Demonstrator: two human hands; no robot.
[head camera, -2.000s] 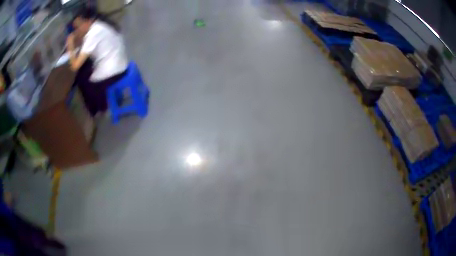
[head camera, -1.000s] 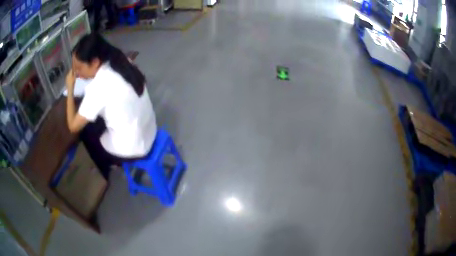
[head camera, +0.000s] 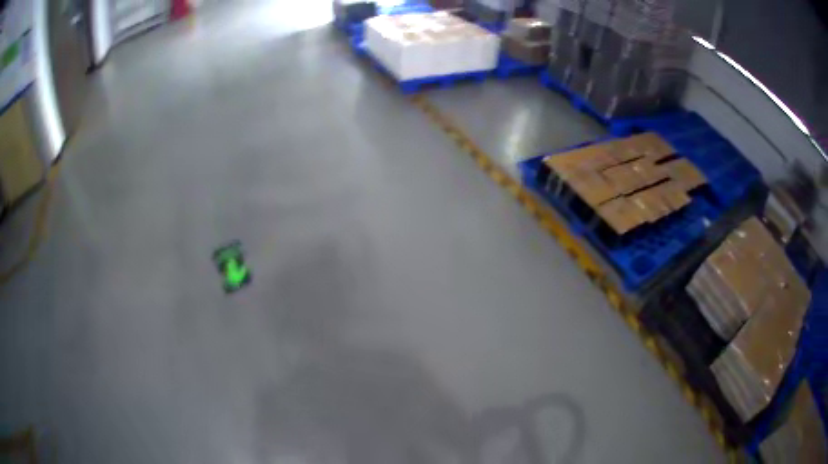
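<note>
Neither of my hands is in the picture. Nearest on the right, small brown cartons (head camera: 626, 181) lie in a low layer on a blue pallet (head camera: 640, 258). Flat brown carton stacks (head camera: 758, 313) lie at the right edge, on a dark pallet. A white-sided carton block (head camera: 431, 45) sits on another blue pallet at the top. A tall grey-brown wrapped load (head camera: 613, 59) stands behind, at the upper right. The frame is somewhat blurred.
Yellow-black floor tape (head camera: 545, 222) runs diagonally along the pallets. A green arrow sign (head camera: 232, 266) is on the grey floor. Dark shadows, one with a loop shape, fall at the bottom. A cream cabinet or panel (head camera: 20, 149) stands at the left edge. A white wall is at the right.
The view has moved forward and swung right. The seated person, blue stool and brown desk have left the picture. The pallets fill more of the right side, and the arrow sign is nearer and further left.
</note>
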